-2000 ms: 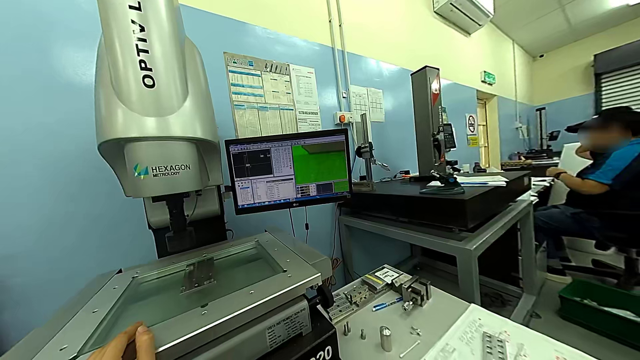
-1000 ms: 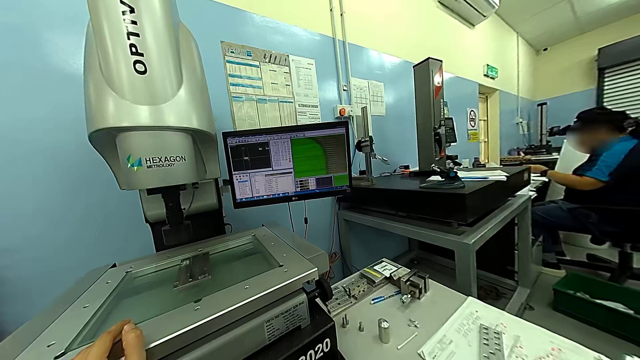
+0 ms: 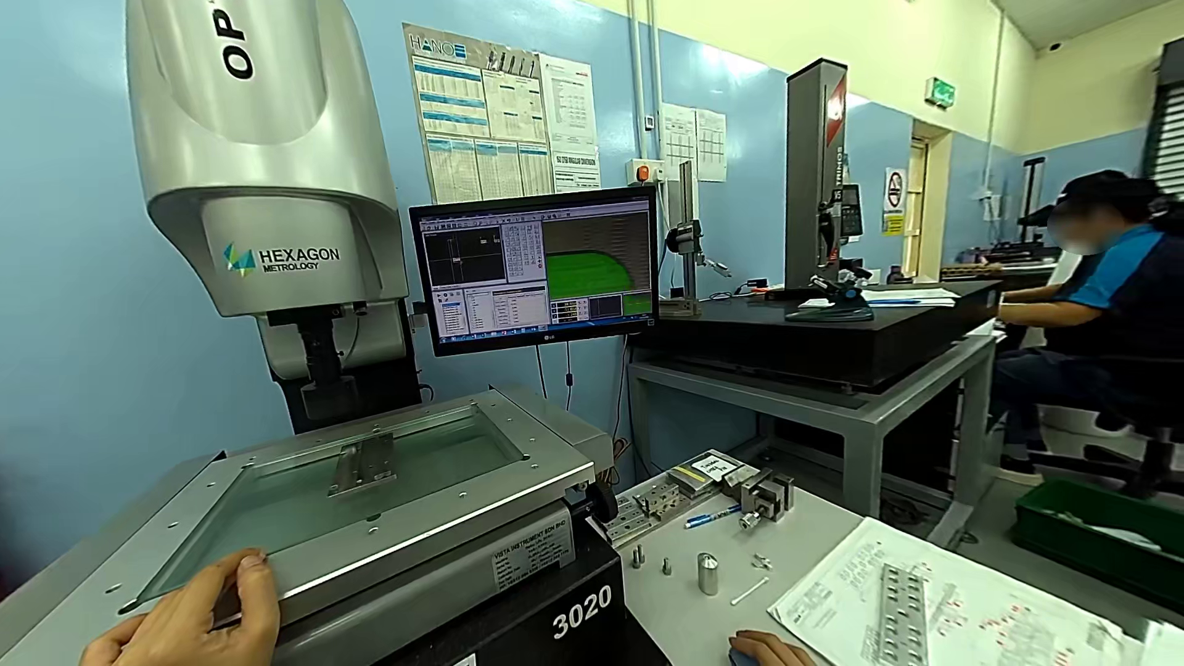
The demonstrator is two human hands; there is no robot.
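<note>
My left hand rests on the front left edge of the metal stage frame of a Hexagon optical measuring machine, thumb and forefinger touching at the rim. A small metal part lies on the stage's glass plate, below the machine's lens. At the bottom edge, the fingers of my right hand show over a dark bluish object that is mostly cut off. A monitor behind the stage displays measuring software with a bright green area.
On the side table are a metal cylinder, a cotton swab, a blue pen, a small vise and marked drawings under a perforated metal plate. A black surface plate stands behind; a seated person works at right.
The green area on the monitor has changed shape. Fingers of my right hand now show at the bottom edge. My left hand stays at the stage's front left edge.
</note>
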